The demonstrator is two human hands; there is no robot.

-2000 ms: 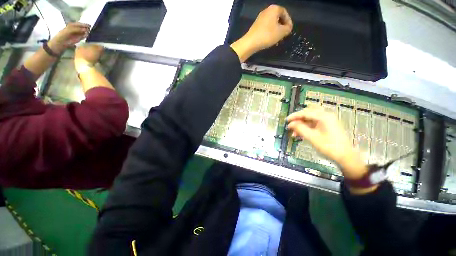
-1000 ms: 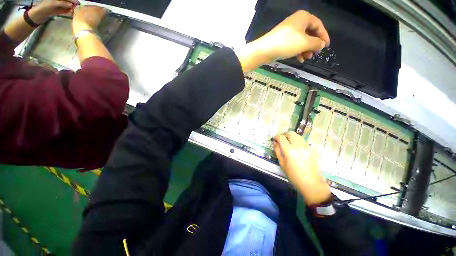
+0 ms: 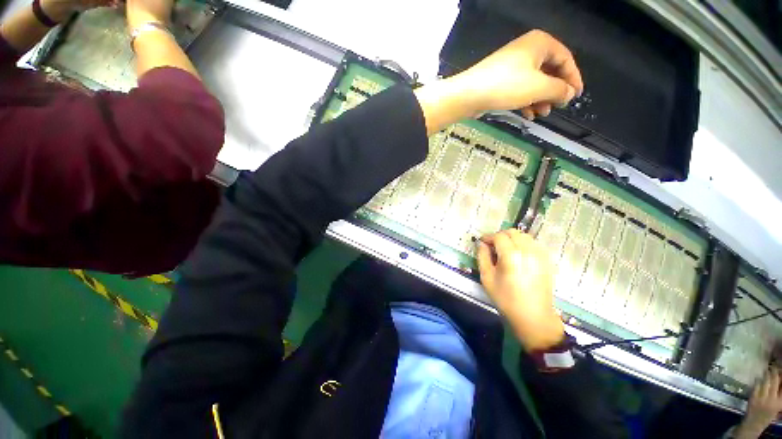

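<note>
Two circuit board panels sit end to end in carrier frames, the left board (image 3: 454, 193) and the right board (image 3: 630, 257). My right hand (image 3: 514, 266), with a dark red wrist strap (image 3: 556, 356), has its thumb and finger close together at the lower right of the left board, beside a tiny dark spot. My left hand (image 3: 527, 77) reaches over the near edge of the black component tray (image 3: 634, 81), thumb and fingers bent together beside tiny shiny parts (image 3: 583, 107). Whether either hand pinches a part is too small to tell.
A silver conveyor rail (image 3: 420, 267) runs along my side. A dark bar (image 3: 536, 190) divides the boards. A neighbour's maroon sleeve (image 3: 111, 163) and hands are at the left. Another person's hand (image 3: 763, 399) is at the lower right edge. A thin cord (image 3: 652, 339) crosses the right board.
My right hand has moved from the right board to the left board's lower right. My left hand has come lower over the tray's near edge. Another person's hand has appeared at right. The view has shifted.
</note>
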